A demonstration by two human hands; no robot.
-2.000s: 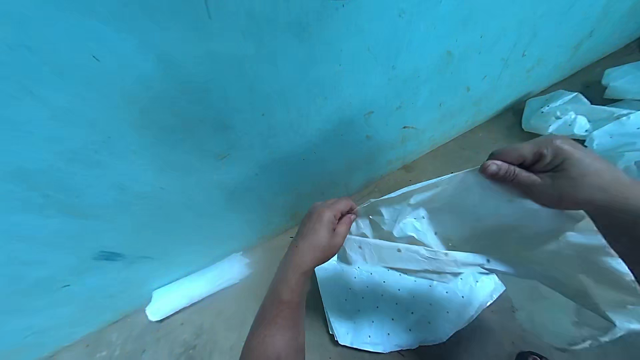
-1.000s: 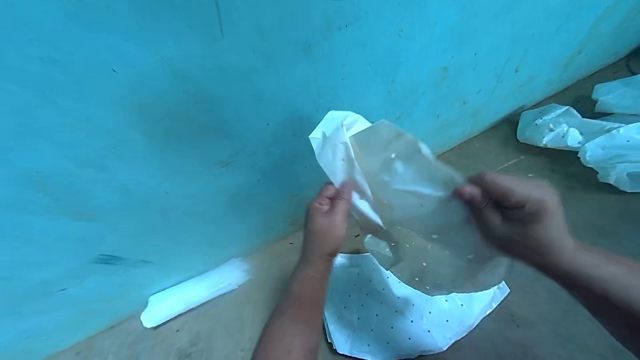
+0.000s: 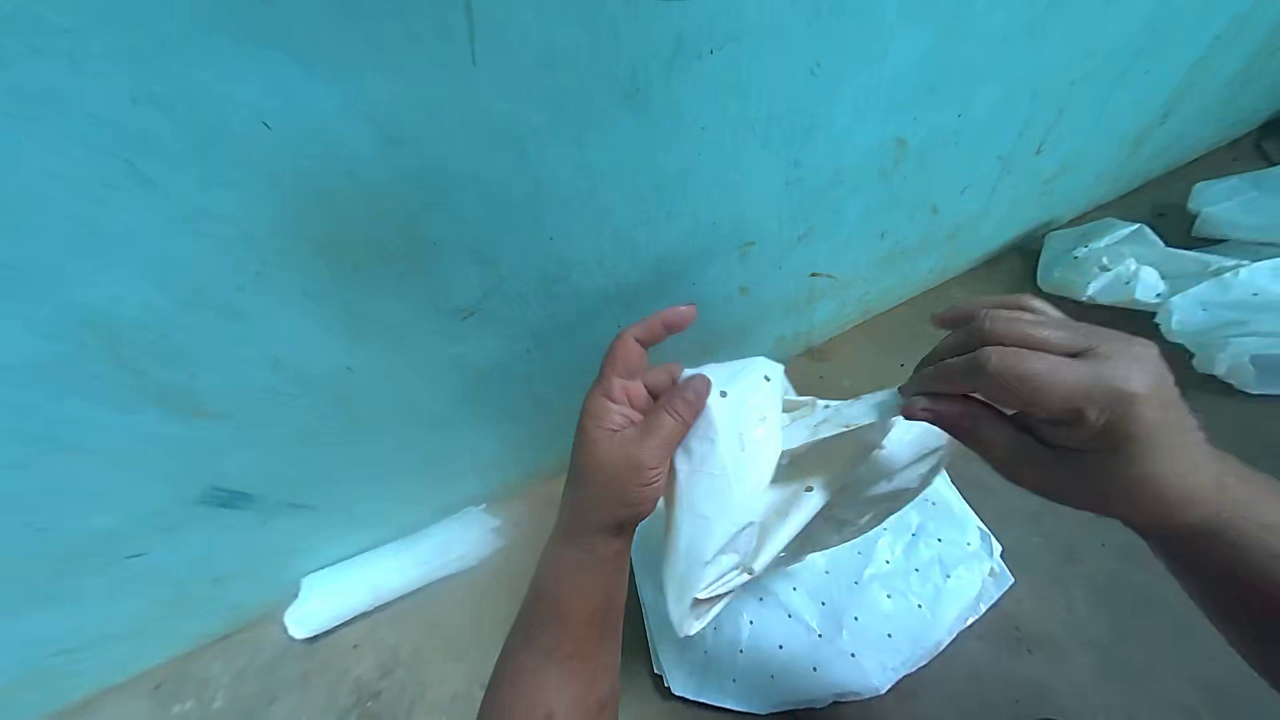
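My left hand (image 3: 640,430) pinches a white, thin plastic sheet or bag (image 3: 735,440) between thumb and fingers, with the index finger raised. My right hand (image 3: 1040,400) grips the far end of the same piece between thumb and fingertips. The piece has small holes and hangs in loose folds between both hands. Below it, a stack of white perforated sheets (image 3: 830,640) lies on the floor, partly hidden by the held piece and my left forearm.
A turquoise wall (image 3: 400,250) rises ahead. At its foot on the left lies a white rolled bundle (image 3: 390,572) on the concrete floor (image 3: 1100,620). Several crumpled translucent white bags (image 3: 1225,320) lie at the right.
The piece was stretched wide between my hands two seconds ago; a second ago it was bunched up above the stack. Now it hangs folded, and my left index finger is raised.
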